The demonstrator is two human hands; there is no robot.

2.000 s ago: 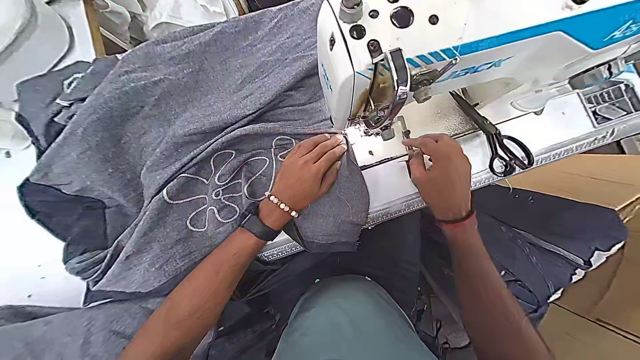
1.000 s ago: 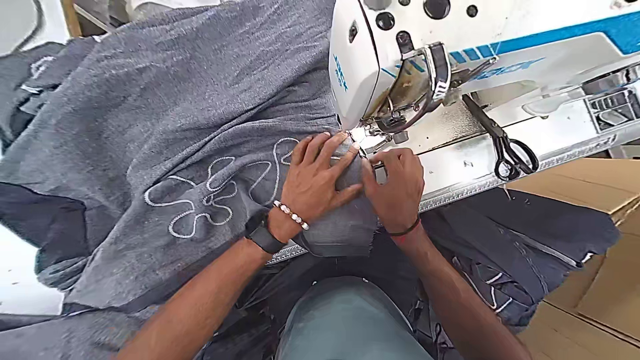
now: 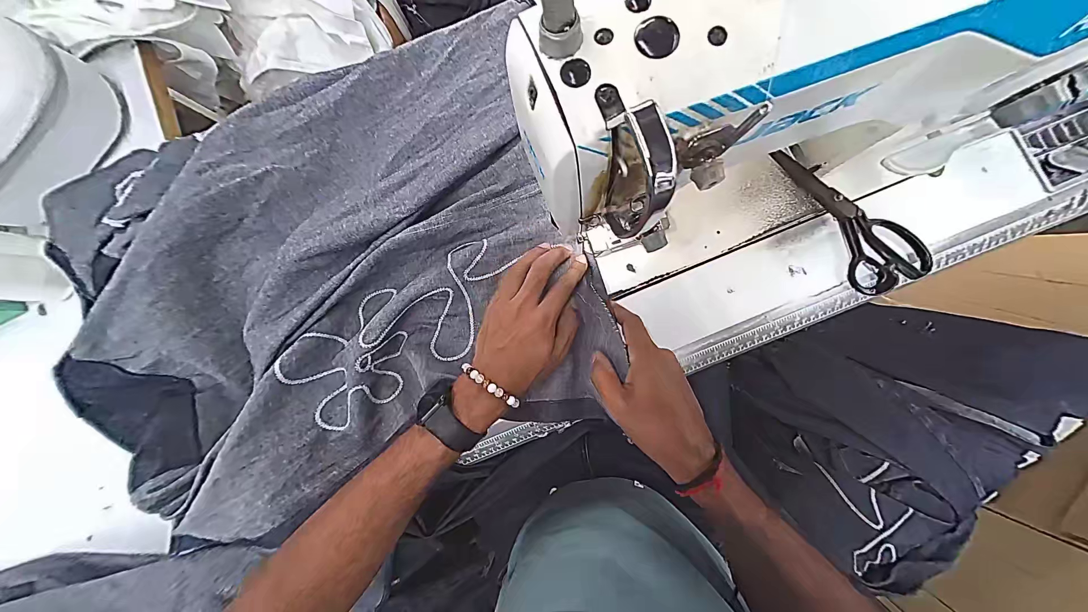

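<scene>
Grey-blue fabric [image 3: 382, 170] with white flower-like stitched lines [image 3: 365, 361] lies across the bed of a white and blue Jack sewing machine [image 3: 799, 76]. My left hand [image 3: 523, 331] rests flat on the fabric, fingertips beside the presser foot [image 3: 595, 242]; it wears a beaded bracelet and a black watch. Between the thumb and fingers of my right hand [image 3: 659, 395] is the right edge of the same fabric, just below the needle area. The needle tip itself is hard to make out.
Black-handled scissors [image 3: 880, 246] lie on the machine bed at right. Dark fabric pieces [image 3: 858, 408] hang below the table edge, over cardboard [image 3: 1003, 527]. White cloth [image 3: 297, 38] is heaped at the upper left. My lap is under the table's front edge.
My right hand was by the presser foot and has moved down along the fabric's edge, which it now holds. My left hand stays on the fabric near the foot.
</scene>
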